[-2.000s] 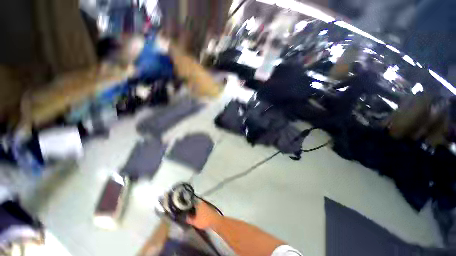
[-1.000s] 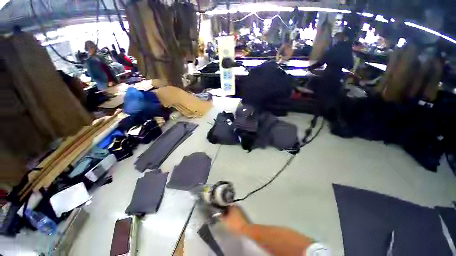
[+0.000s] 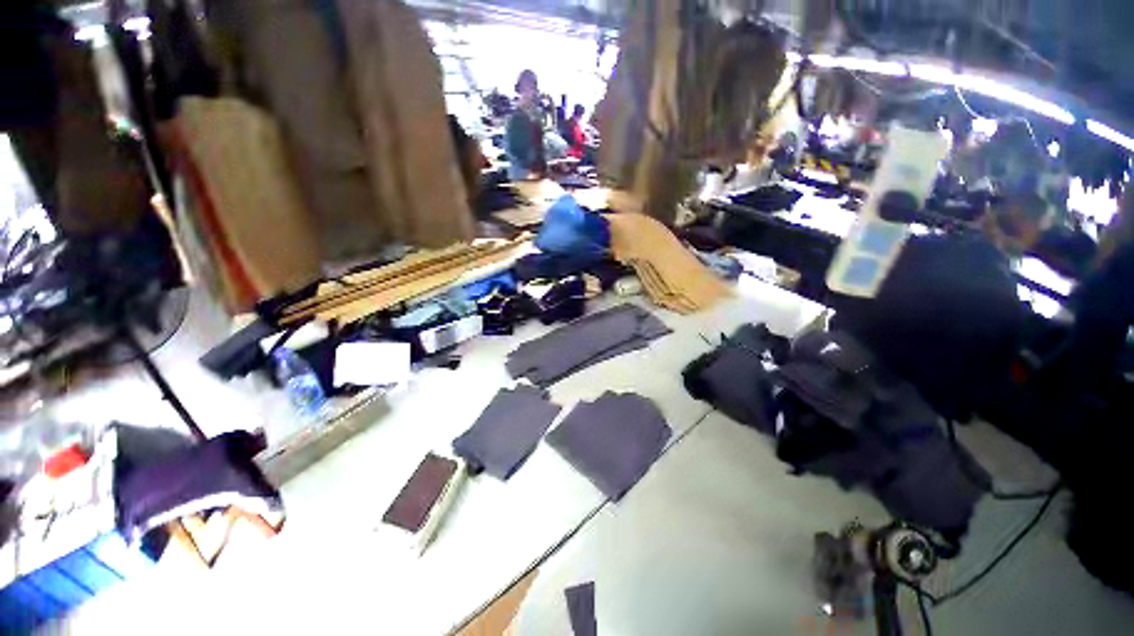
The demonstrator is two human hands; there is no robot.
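Observation:
The cloth cutting machine [image 3: 903,553], silver and black, stands on the pale table [image 3: 734,547] at the lower right, with its black cord running to the right. No hand shows on it. A narrow dark fabric strip [image 3: 581,609] lies at the bottom centre, beside brown card [image 3: 500,609] at the table's seam. Neat stacks of cut panels lie further left: a curved-top one [image 3: 609,441], a squarer one [image 3: 506,429] and a long one [image 3: 587,343]. Both my hands are out of the picture.
A box with a reddish-brown face [image 3: 422,492] lies left of the panels. Heaped dark pieces [image 3: 858,416] fill the far right. Card strips [image 3: 398,283], a water bottle [image 3: 300,380] and a white sheet [image 3: 372,363] clutter the left. A person [image 3: 525,128] stands behind.
The view has swung left, so the panels and cutter appear further right. My hand, on the cutter before, is no longer visible. The large dark fabric at right has left the view.

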